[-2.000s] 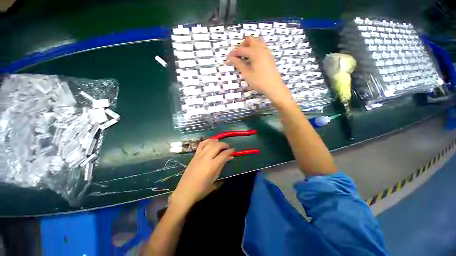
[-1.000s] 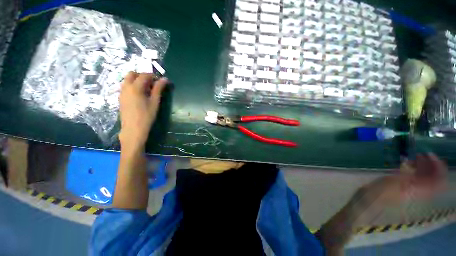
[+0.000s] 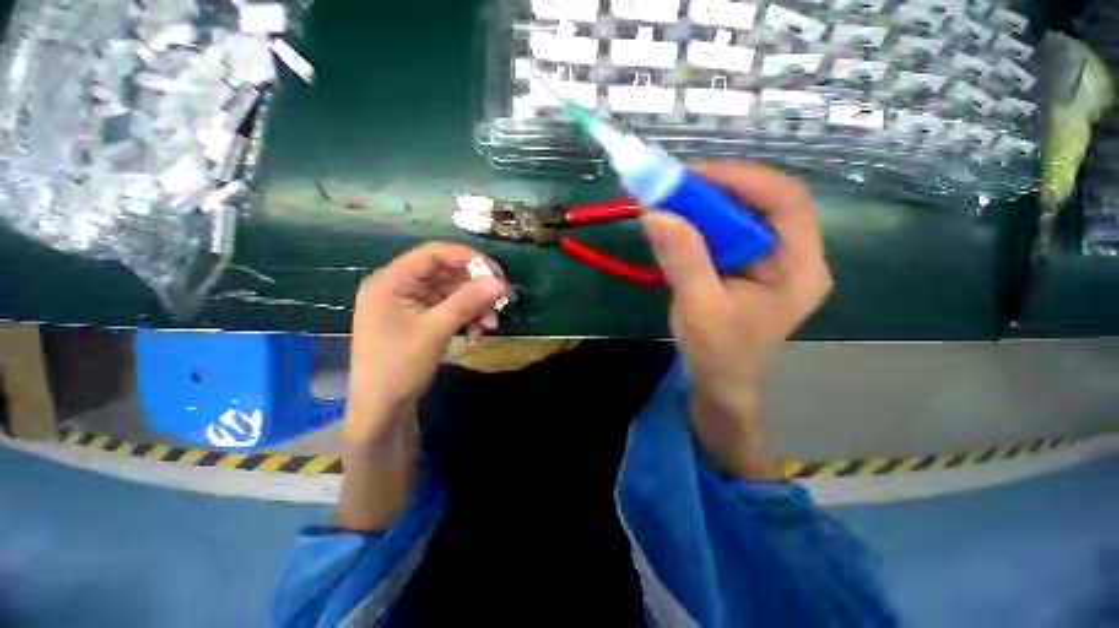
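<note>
My left hand [image 3: 423, 313] holds a small white plastic housing [image 3: 482, 268] between thumb and fingers, over the bench's front edge. My right hand [image 3: 749, 264] grips a blue glue bottle [image 3: 715, 221] with a clear shoulder. Its thin green-white nozzle [image 3: 593, 126] points up and left, away from the housing. The red-handled pliers [image 3: 528, 223] lie on the bench just beyond my left hand, their padded white jaws to the left. My right hand covers the ends of their handles.
An open clear bag [image 3: 184, 264] of loose white housings lies at left. A clear tray [image 3: 761, 153] with rows of white parts stands at the back. A cream-yellow bulbous tool [image 3: 1070, 117] lies at right. A blue stool [image 3: 227, 386] is below the bench.
My left hand has moved from the bag to the front edge and now holds a housing. My right hand has picked up the glue bottle from the right and brought it to the middle.
</note>
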